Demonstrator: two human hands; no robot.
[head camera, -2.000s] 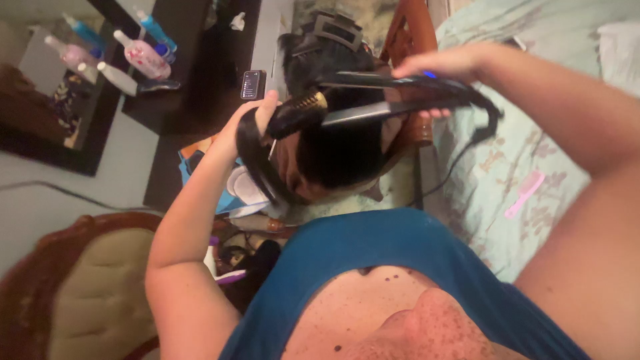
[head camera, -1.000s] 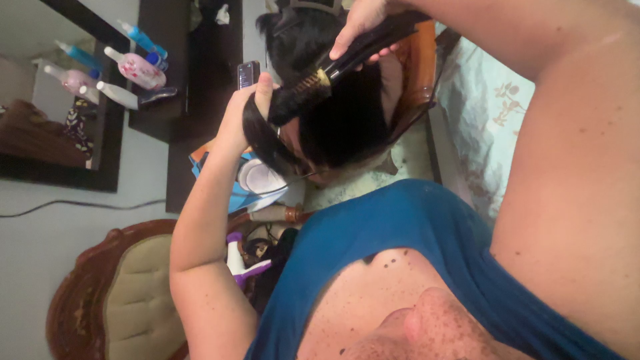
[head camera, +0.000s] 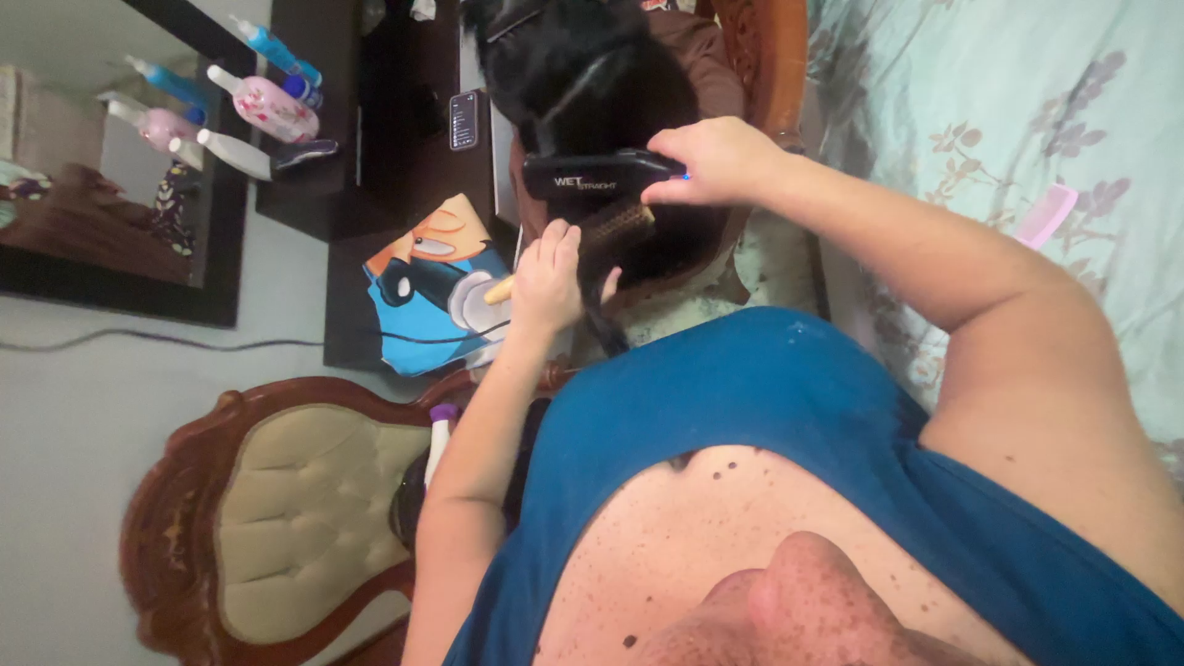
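Observation:
My right hand (head camera: 712, 162) is closed on the handle end of a black hair straightener (head camera: 592, 178), which lies across the dark hair (head camera: 592, 74) of a seated person. Just below it, my left hand (head camera: 550, 282) grips a round hairbrush (head camera: 624, 225) by its light wooden handle. The brush bristles sit against a dark lock of hair that hangs down past my left hand. Whether the straightener's plates are pressed together on hair cannot be told. A clip is partly visible in the hair near the top edge.
A dark table at the left bears bottles (head camera: 276, 109), a phone (head camera: 464, 120) and a blue cartoon-printed item (head camera: 416, 324). A tufted wooden chair (head camera: 319, 518) stands lower left, with a cable along the wall. On the bed at the right lies a pink comb (head camera: 1050, 215).
The straightener, seen open two seconds ago, now lies across the hair above the brush. The brush's wooden handle has come into sight at my left hand.

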